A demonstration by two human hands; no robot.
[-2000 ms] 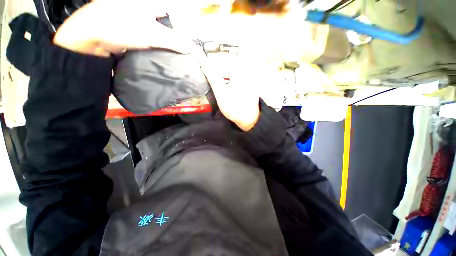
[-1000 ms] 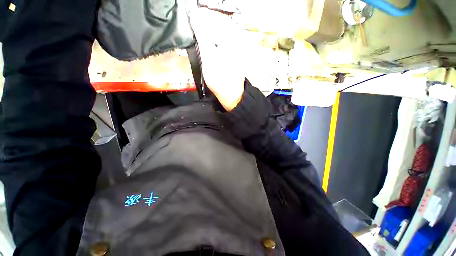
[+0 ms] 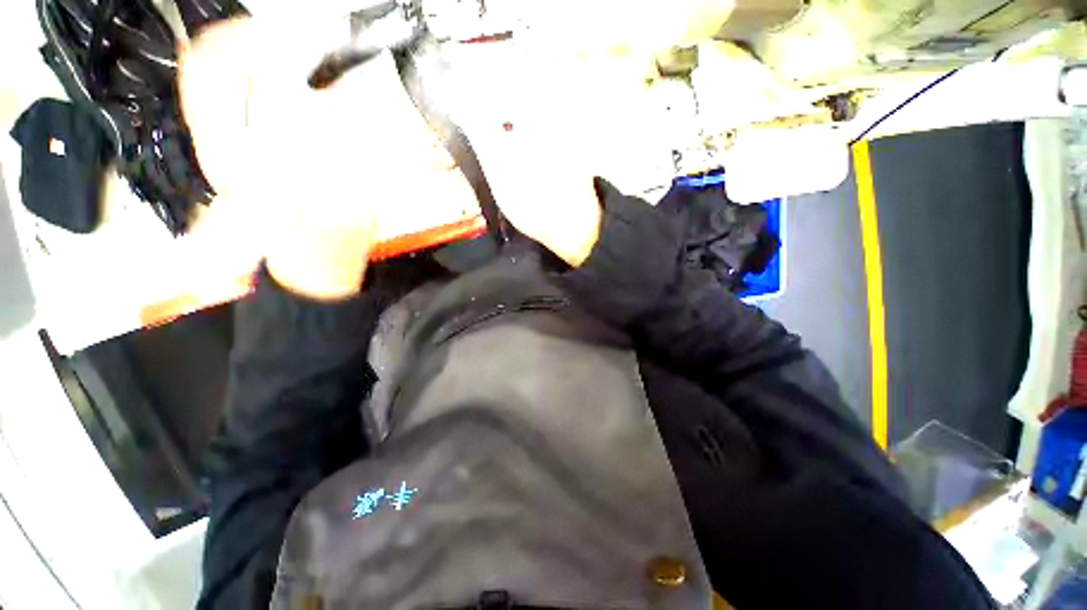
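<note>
My left hand [image 3: 280, 167] is washed out by glare. It lies over the table, just right of the zip pile [image 3: 137, 101]; its fingers cannot be made out. My right hand [image 3: 525, 155] is also washed out, below the needle area [image 3: 411, 30]. A narrow dark zip [image 3: 467, 157] runs along its left side from the needle area down past the table edge. Whether the fingers grip it cannot be told. A small dark piece [image 3: 346, 60] shows left of the needle area. A black sewn piece [image 3: 60, 165] with a pale mark lies at far left.
The cream sewing machine [image 3: 811, 42] is at upper right. The red-orange table edge [image 3: 427, 238] runs before my apron. A blue crate [image 3: 766, 248] with black cloth is below the table at right. A yellow floor line [image 3: 874, 298] and blue bins [image 3: 1061, 459] are farther right.
The grey fabric panel seen between my hands no longer shows. My left arm has come inward, with that hand now beside the zip pile. My right hand stays near the zip. The view has shifted.
</note>
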